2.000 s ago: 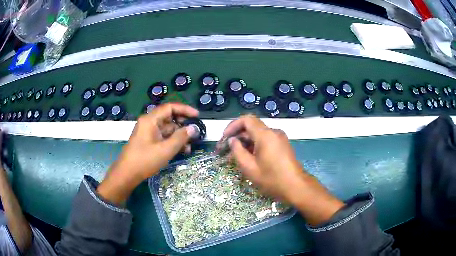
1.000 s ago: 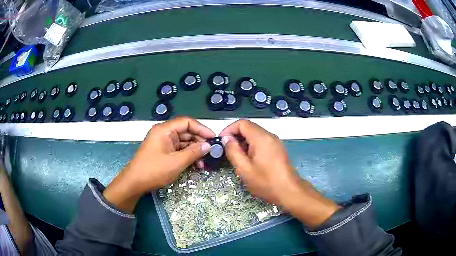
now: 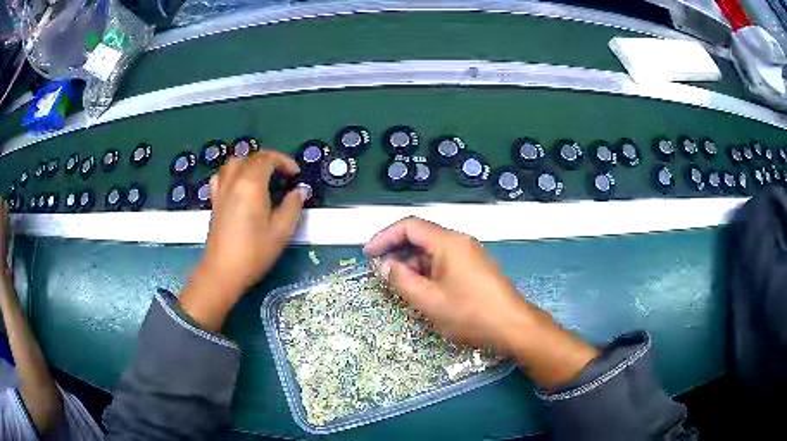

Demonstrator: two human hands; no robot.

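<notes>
My left hand (image 3: 248, 215) is over the green belt, its thumb and fingertips at a small black speaker unit (image 3: 305, 191) in the near row. Whether the fingers grip it cannot be told. Another speaker unit with a bright silver centre (image 3: 337, 169) lies just right of these fingers. My right hand (image 3: 449, 280) is over the back edge of the clear parts tray (image 3: 285, 379), thumb and fingertips bent close together. Whether a tiny piece is between them cannot be seen. The tray is heaped with tiny pale yellow-green pieces (image 3: 354, 344).
The belt (image 3: 483, 112) carries more black units in loose rows. A white rail (image 3: 535, 220) separates it from the green worktop (image 3: 604, 284), where a few loose pieces lie behind the tray. Plastic bags and a blue packet (image 3: 52, 105) are top left, a white pad (image 3: 663, 60) top right. Another person's arm is at left.
The speaker unit held between both hands is now on the belt. My left hand has moved left and forward to the belt; my right hand stays near the tray. The belt's units have shifted right.
</notes>
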